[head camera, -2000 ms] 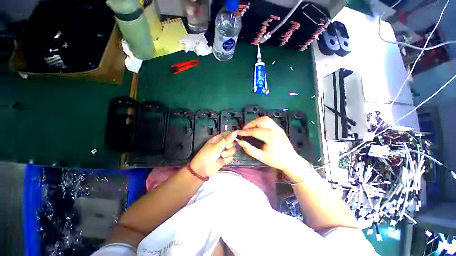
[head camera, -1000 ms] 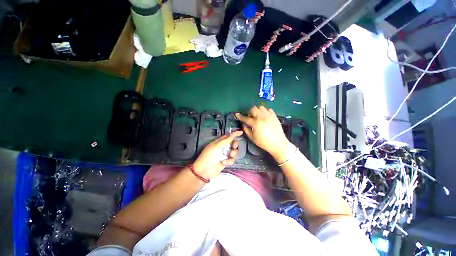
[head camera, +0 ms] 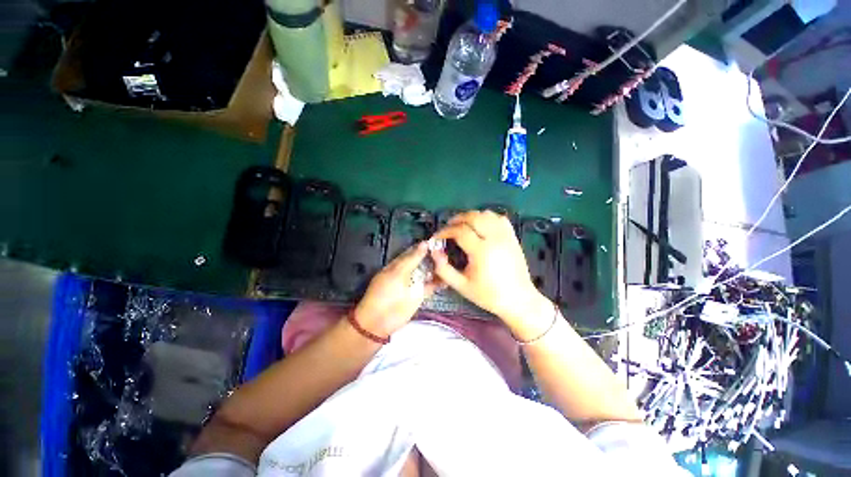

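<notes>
Several black housings (head camera: 361, 244) stand in a row along the near edge of the green mat. My left hand (head camera: 397, 291) is palm up over the middle of the row, holding small light pieces (head camera: 425, 268) in the palm. My right hand (head camera: 485, 264) meets its fingertips; thumb and index finger pinch something tiny and whitish, too small to identify. My hands hide parts of the middle housings.
A blue-and-white glue tube (head camera: 515, 156), red-handled snips (head camera: 382, 122) and a water bottle (head camera: 466, 65) are beyond the row. A cardboard box (head camera: 252, 98) is back left, a blue crate (head camera: 63, 345) lower left, a wire pile (head camera: 728, 363) right.
My right hand went from over a middle housing back to my left hand's fingertips. The whole view has shifted, so the bench things appear further right.
</notes>
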